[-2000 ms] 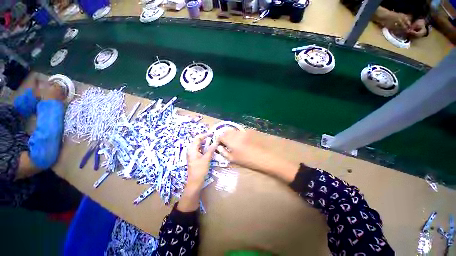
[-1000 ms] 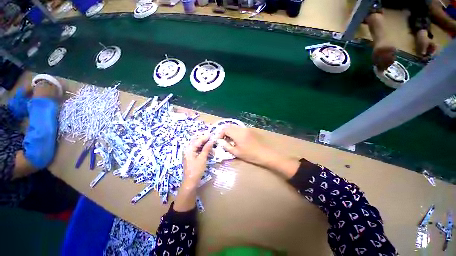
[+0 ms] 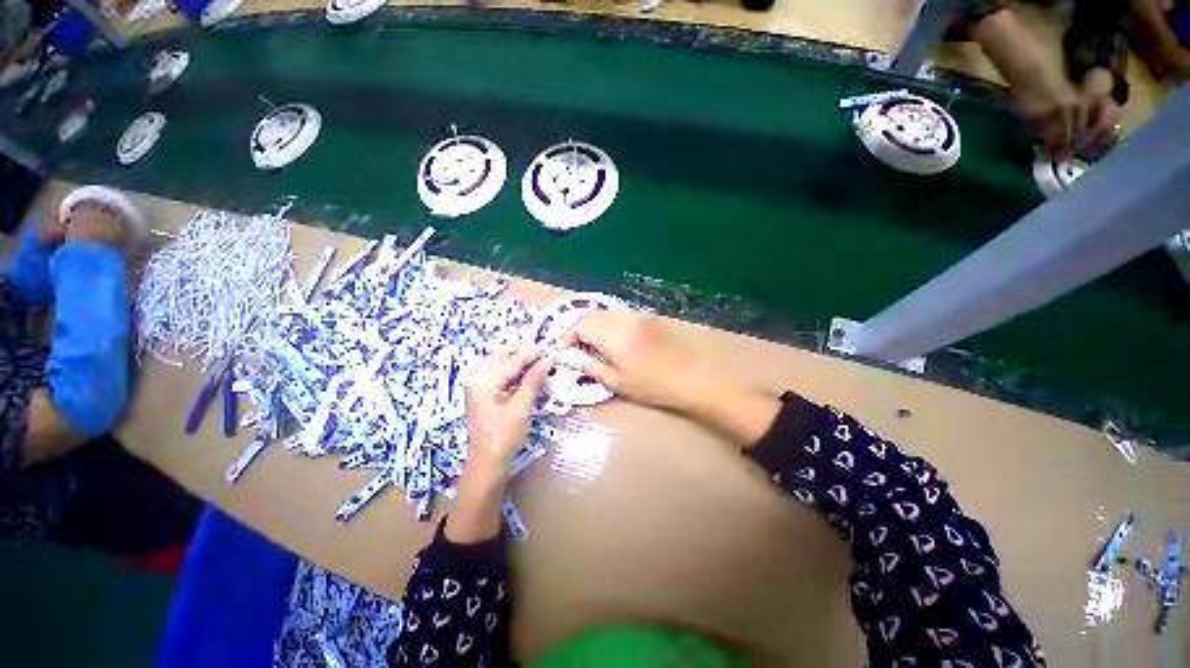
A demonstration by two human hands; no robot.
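A round white disc [image 3: 583, 389] with dark curved slots lies on the brown bench at the belt's edge, partly covered by both hands. My left hand [image 3: 500, 398] is on its left side, with thumb and fingertips pinched together. My right hand [image 3: 626, 355] lies over its upper right part, fingertips meeting the left ones near the disc's middle. Whatever small piece is between the fingertips is too small and hidden to tell. A big loose pile of white strip parts [image 3: 379, 379] with blue-dark marks lies directly left of my left hand.
Thin white pieces [image 3: 215, 287] are heaped farther left, above dark blue-purple handles [image 3: 212, 403]. The green conveyor [image 3: 705, 170] carries several discs. A grey post [image 3: 1031, 235] stands at right. Spare strips [image 3: 1155, 574] lie far right. A blue bin [image 3: 222, 594] is below left. A neighbour's blue sleeve [image 3: 89, 333] is at left.
The view has shifted slightly. Discs on the belt have moved right. My hands stay at the disc with small finger movements, and more of its lower rim now shows.
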